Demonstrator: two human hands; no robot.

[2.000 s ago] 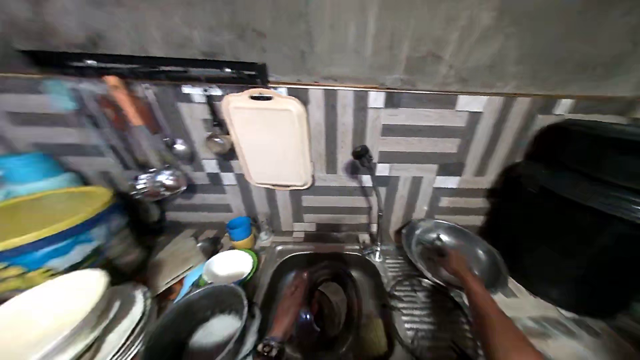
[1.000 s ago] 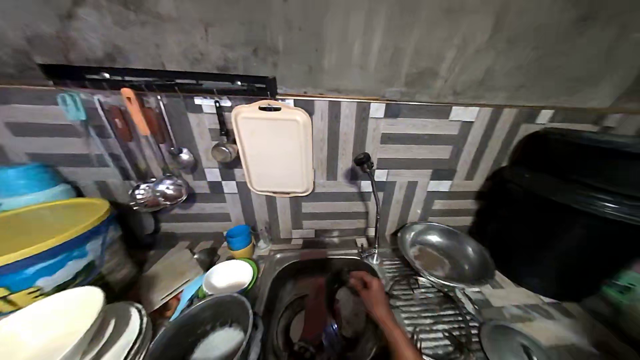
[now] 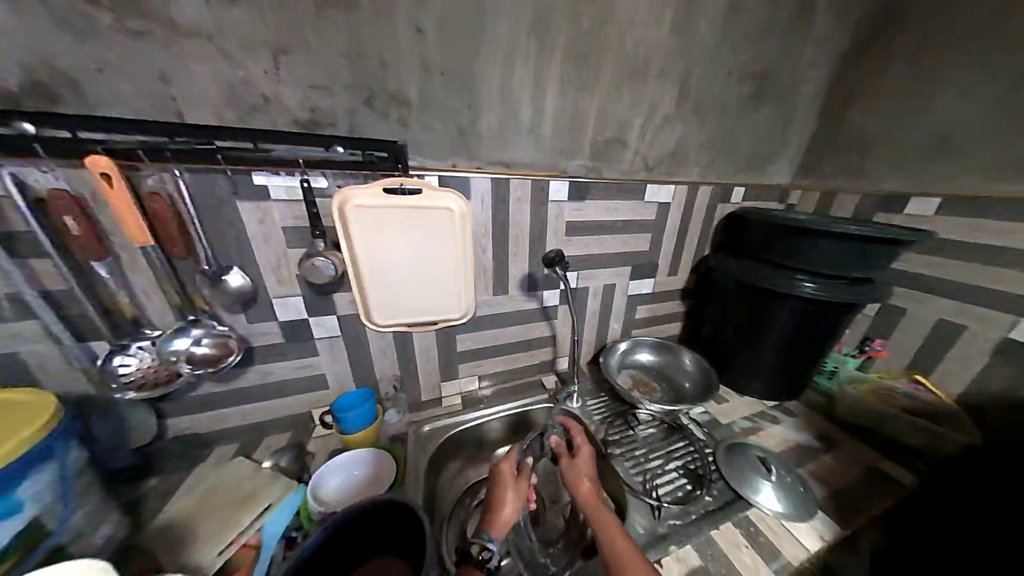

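Over the metal sink, my left hand and my right hand are close together, fingers closed around a small dark item that is too blurred to name. A watch sits on my left wrist. Below the hands, a metal vessel lies in the basin, partly hidden by my arms. The faucet with a flexible neck rises just behind my right hand, its dark head turned up near the tiled wall.
A metal pan and a pot lid lie right of the sink, by a wire rack. Black tubs stand behind. Left are a white bowl, a blue cup and a dark pot. A beige tray hangs above.
Both hands have come together over the sink around the small dark item. Two seconds ago my right hand was at the metal pan on the right. The view has shifted.
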